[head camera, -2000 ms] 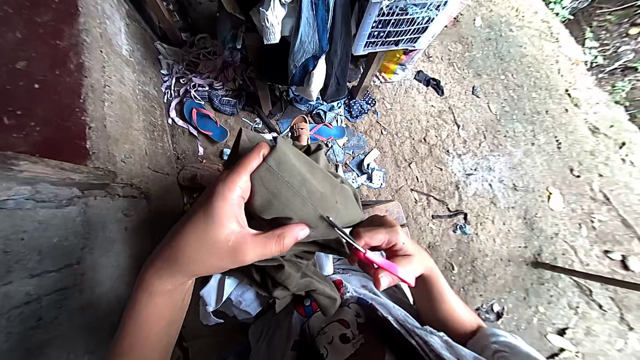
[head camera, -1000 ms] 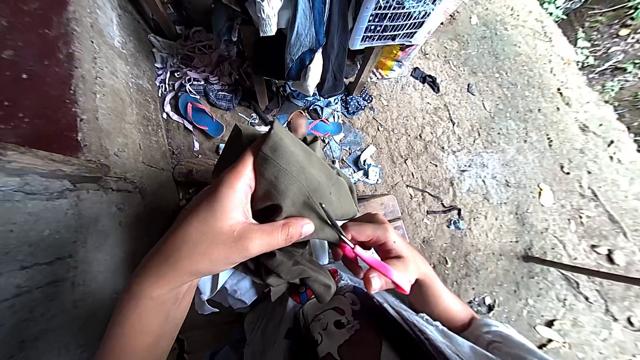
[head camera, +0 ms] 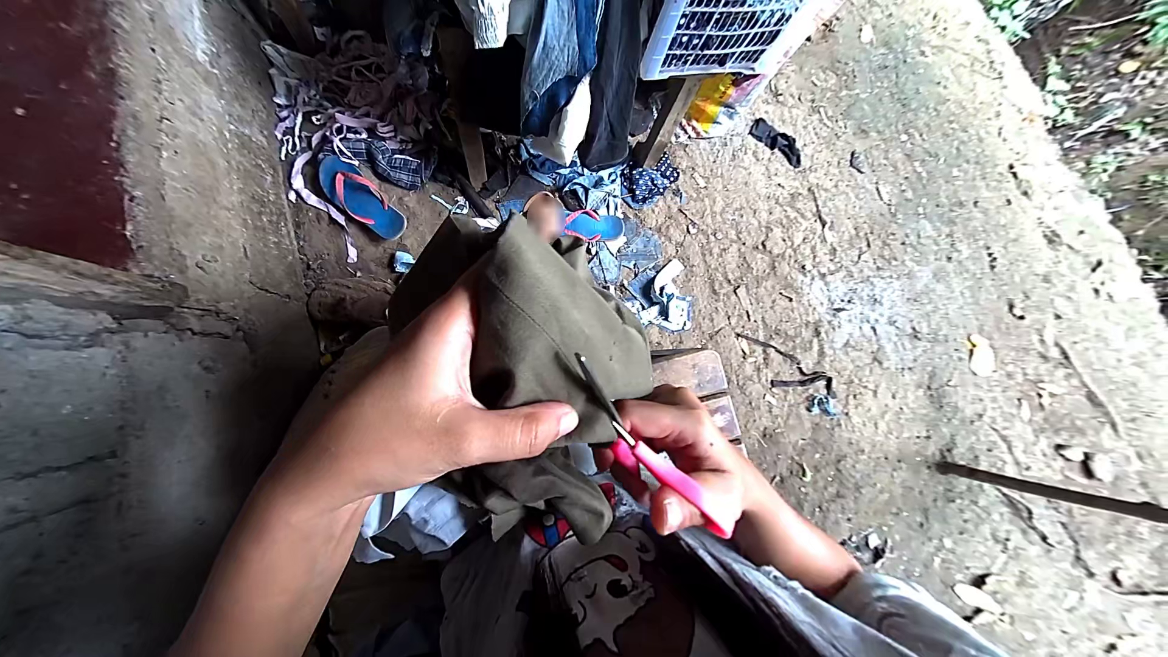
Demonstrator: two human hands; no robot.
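Note:
An olive-green cloth [head camera: 547, 319] with a stitched seam is bunched in front of me. My left hand [head camera: 411, 411] grips it from the left, the thumb lying flat on top near the lower edge and the other fingers hidden behind the fabric. My right hand [head camera: 684, 456] holds pink-handled scissors [head camera: 671, 479] at the cloth's lower right edge. One dark blade lies over the face of the fabric; the other blade is hidden, apparently beneath it. A loose fold of the same cloth hangs below my left thumb.
Beyond the cloth lie a blue flip-flop [head camera: 360, 196], another with a foot [head camera: 545, 216] on it, and fabric scraps [head camera: 662, 297]. A white plastic crate [head camera: 721, 36] is at the top, a wooden bench [head camera: 689, 372] behind my right hand, a concrete wall [head camera: 82, 438] left, a thin stick [head camera: 1049, 491] right.
The olive cloth has been shifted and folded differently between my hands. The scissors have turned to a steeper angle on its lower right part. Both hands keep their holds.

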